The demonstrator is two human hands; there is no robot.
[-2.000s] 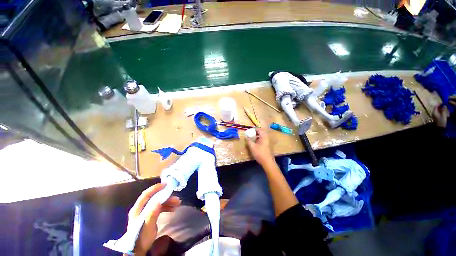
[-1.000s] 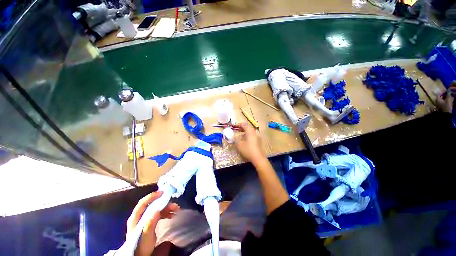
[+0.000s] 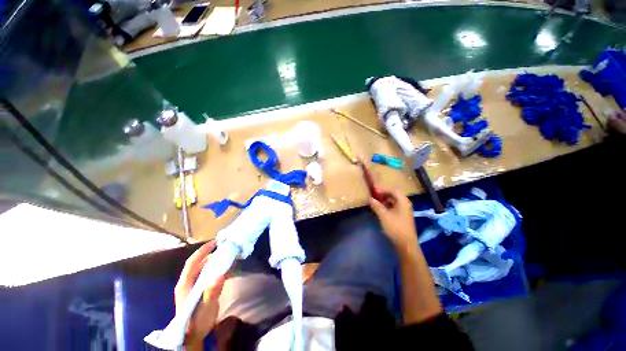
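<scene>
My left hand (image 3: 194,288) is closed around one leg of a pale figure lower body (image 3: 255,230), held over my lap with its waist toward the bench. A blue sash (image 3: 237,203) lies around its waist, its pointed tail sticking out left. My right hand (image 3: 395,216) holds a thin red-and-dark stick-like tool (image 3: 368,179), blurred, above the bench's front edge. A small white item (image 3: 314,172) stands on the bench beside a loose blue sash (image 3: 263,159).
A white pot (image 3: 308,139), yellow-handled tool (image 3: 344,147), turquoise tool (image 3: 387,161) and another lower body (image 3: 401,103) lie on the bench. A hammer handle (image 3: 428,188) overhangs a blue crate of legs (image 3: 518,288). Bottles (image 3: 182,130) stand left. Another person's hand (image 3: 616,122) shows far right.
My right hand has let go of the small white item, taken up the red-and-dark tool and moved right with it. My left hand still holds the figure's leg.
</scene>
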